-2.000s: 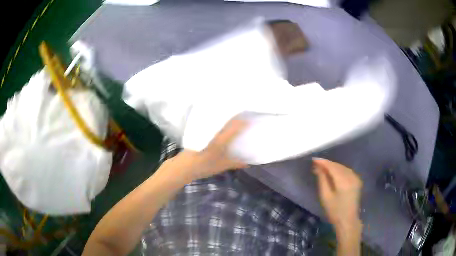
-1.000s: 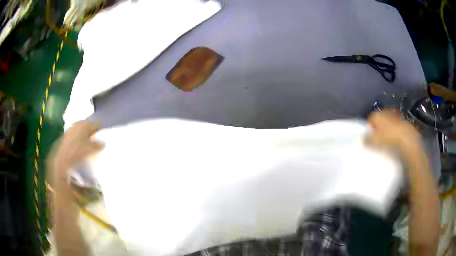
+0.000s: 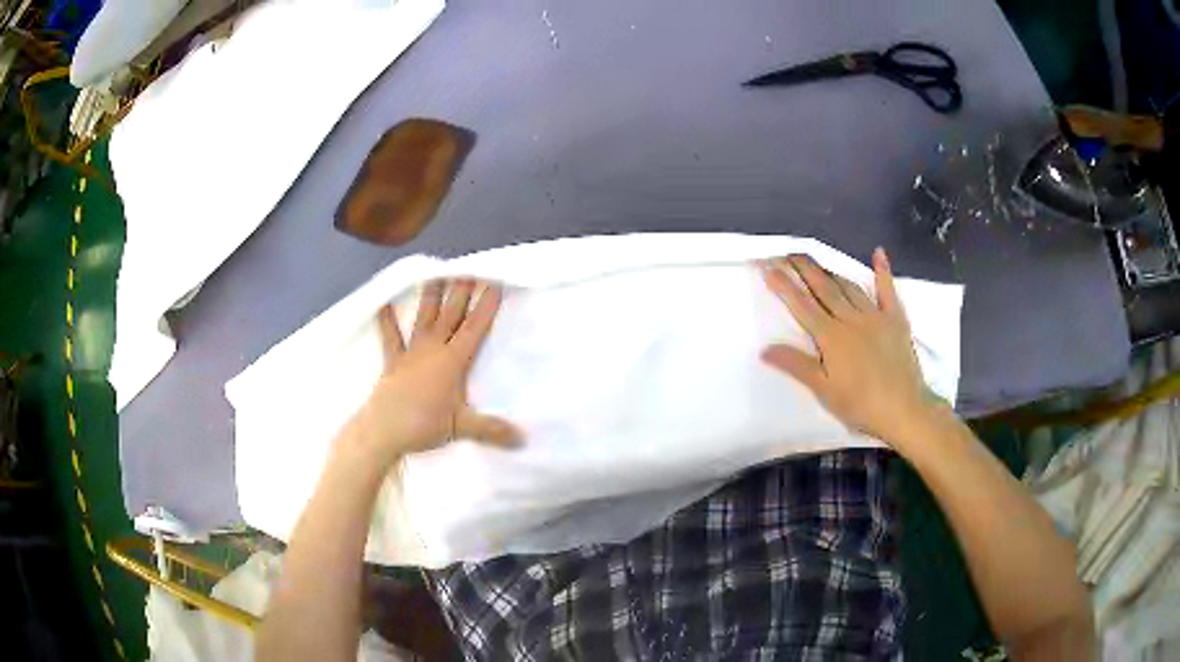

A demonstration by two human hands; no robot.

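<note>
A large white cloth panel (image 3: 621, 388) lies flat along the near edge of the padded table and hangs a little over the checked lap cloth. A narrow white strip (image 3: 621, 250) shows along its far edge. My left hand (image 3: 437, 375) lies flat on the left part of the panel, fingers spread. My right hand (image 3: 848, 343) lies flat on its right part, fingers spread, near the far edge. Both hands press on the cloth and grip nothing. What lies under the panel is hidden.
A brown pressing block (image 3: 405, 181) lies beyond the panel. Black shears (image 3: 867, 71) lie at the back right. The steam iron (image 3: 1087, 175) stands at the right edge, with thread clippings (image 3: 951, 194) beside it. More white pieces (image 3: 233, 142) lie at the far left. White cloth hangs below both sides.
The panel has come down from my hands onto the table and lies flat. Both hands have moved inward from its ends and now rest spread on top of it.
</note>
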